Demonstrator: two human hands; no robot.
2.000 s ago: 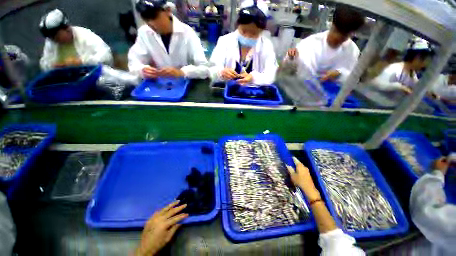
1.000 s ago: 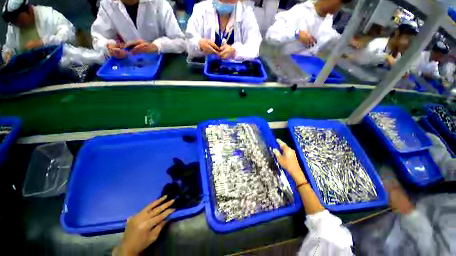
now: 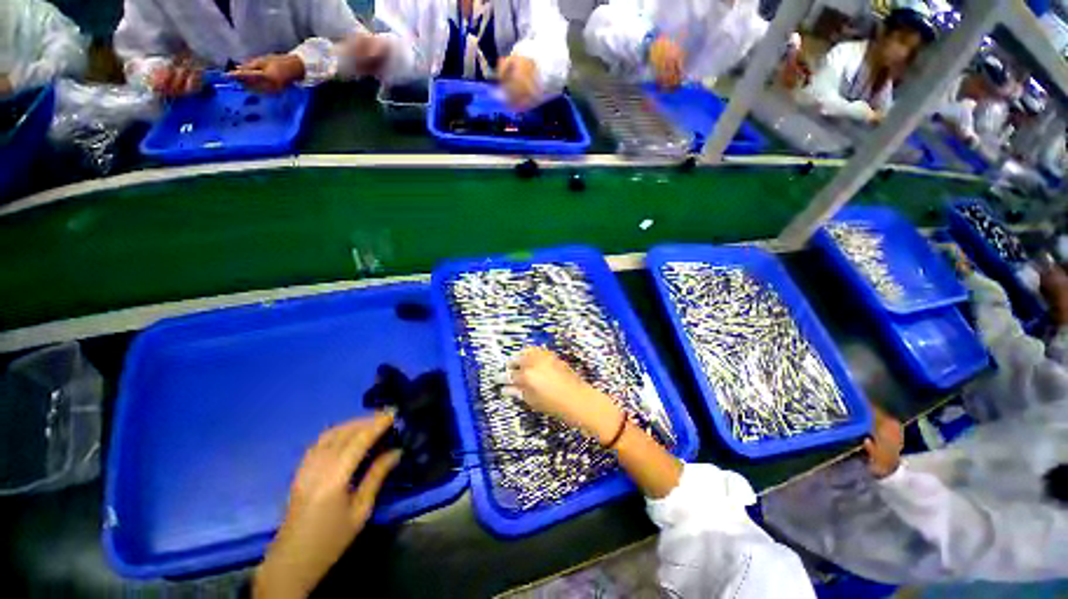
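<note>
My left hand [image 3: 334, 474] is over the right end of the large blue left tray [image 3: 234, 433], its fingertips at the pile of black housings [image 3: 416, 421]. Its thumb and fingers are bent towards each other; whether they hold a piece cannot be told. My right hand [image 3: 550, 386] is over the middle tray [image 3: 568, 513], its fingertips down at the metal rods [image 3: 539, 304]. White covering shows at its fingertips; whether a rod is gripped cannot be told.
A second rod tray [image 3: 750, 351] stands to the right, with further blue trays [image 3: 896, 275] beyond. A clear plastic box [image 3: 49, 415] is at far left. The green conveyor belt [image 3: 293, 222] runs behind. Workers in white coats sit opposite; another person's hand [image 3: 887, 445] is at right.
My right hand has moved left from the middle tray's right rim onto the rods. My left hand has moved further over the black housings, fingers more bent. The view has shifted.
</note>
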